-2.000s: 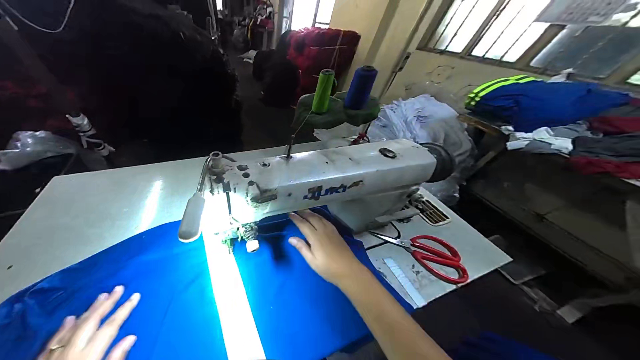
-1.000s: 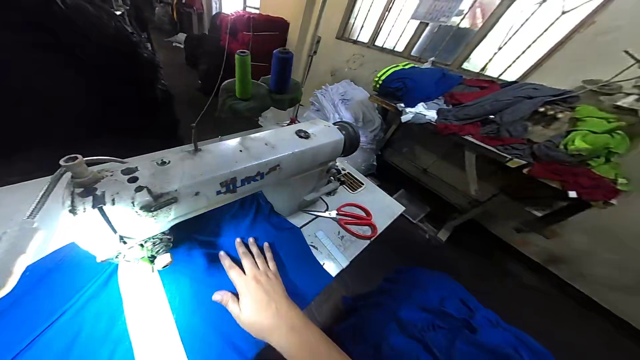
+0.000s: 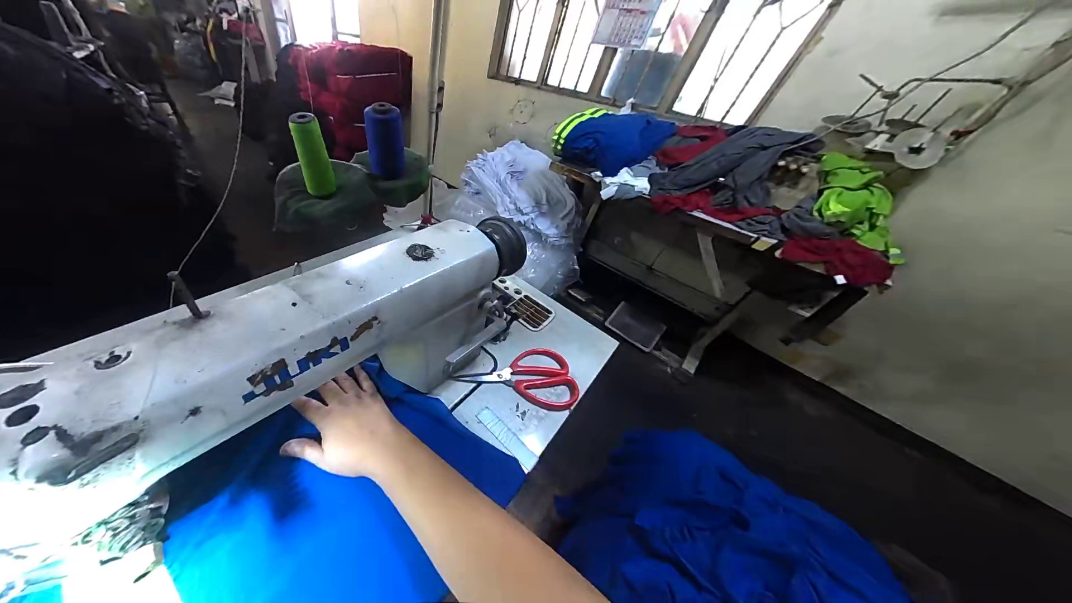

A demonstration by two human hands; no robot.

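Note:
My right hand (image 3: 347, 427) lies spread on blue fabric (image 3: 335, 528), its fingertips close under the arm of a white Juki sewing machine (image 3: 335, 310). The fingers are apart and grip nothing. Bright light falls on the needle area and presser foot at the lower left, where glare hides detail. A pale strip runs through the fabric there. Red-handled scissors (image 3: 536, 378) and a pale ruler (image 3: 507, 437) rest on the machine table, right of the fabric. Behind the machine stand a green thread cone (image 3: 311, 155) and a blue thread cone (image 3: 383, 141). My left hand is out of the frame.
Blue cloth (image 3: 712, 519) is heaped low at the right, beside the table corner. A bench (image 3: 703, 226) by the wall bears blue, grey, red and green garments. White cloth in a plastic bag (image 3: 528, 201) stands behind the machine's handwheel (image 3: 502, 245).
The view has swung to the right. My left hand, on the fabric at the lower left two seconds ago, is out of view. My right hand has moved over the fabric toward the machine arm since one second ago.

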